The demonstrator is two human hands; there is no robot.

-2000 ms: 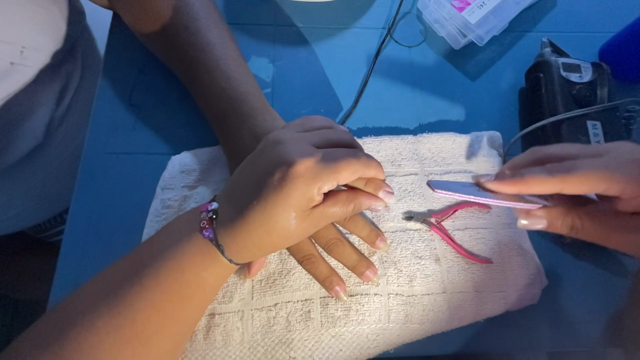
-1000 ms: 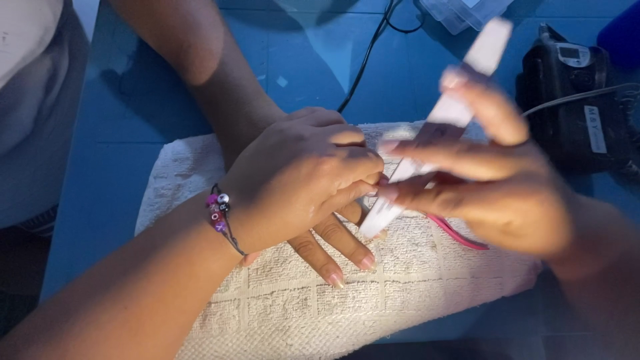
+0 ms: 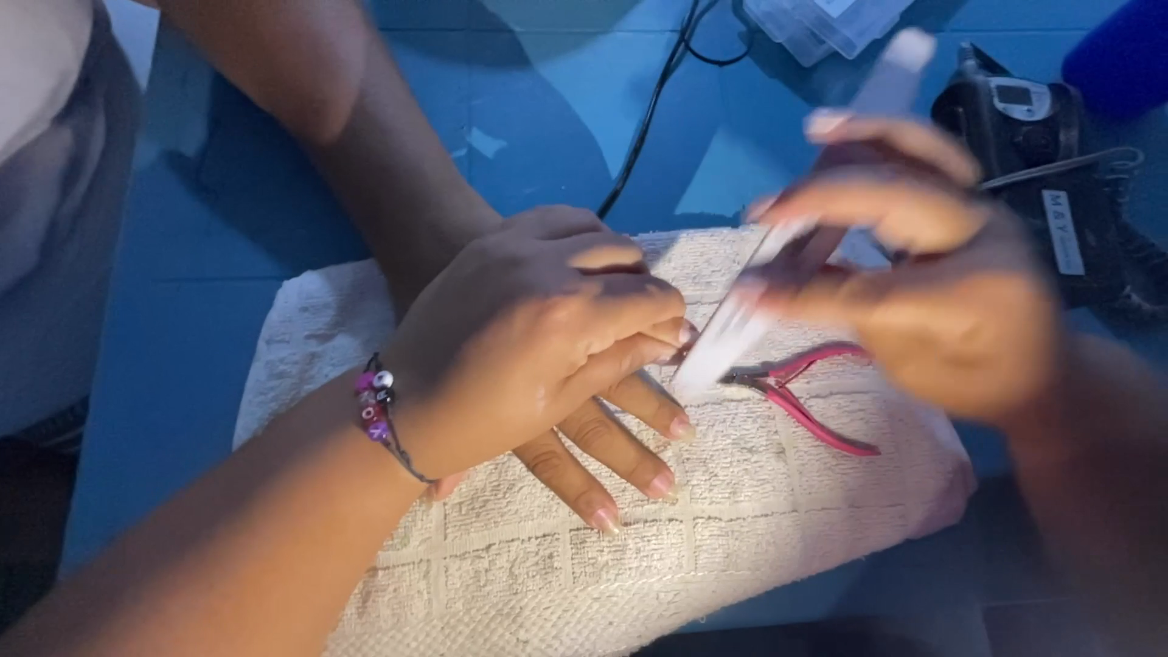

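My left hand (image 3: pixel 538 319), with a beaded bracelet (image 3: pixel 376 401) at its wrist, lies over another person's hand (image 3: pixel 607 447) and grips one of its fingers. The person's other fingers spread over a folded white towel (image 3: pixel 493 566). In my right hand (image 3: pixel 931 283), blurred, is a nail file (image 3: pixel 730 342), slanting down so that its lower end is at the gripped fingertip; whether it touches the nail cannot be told. Cuticle nippers with pink handles (image 3: pixel 803 412) lie on the towel beneath and beside the file.
On the blue table (image 3: pixel 219 319), a black device with a small display (image 3: pixel 1022 109) and a cord stands at the upper right. Near it are a clear plastic case (image 3: pixel 830 23) and a dark blue object (image 3: pixel 1118 59). A black cable (image 3: pixel 643 137) runs behind the towel.
Two seconds ago my right hand held the file nearly level, right of the gripped fingers. It has moved left and the file has tilted steeply, down to the fingertip. My left hand keeps its hold.
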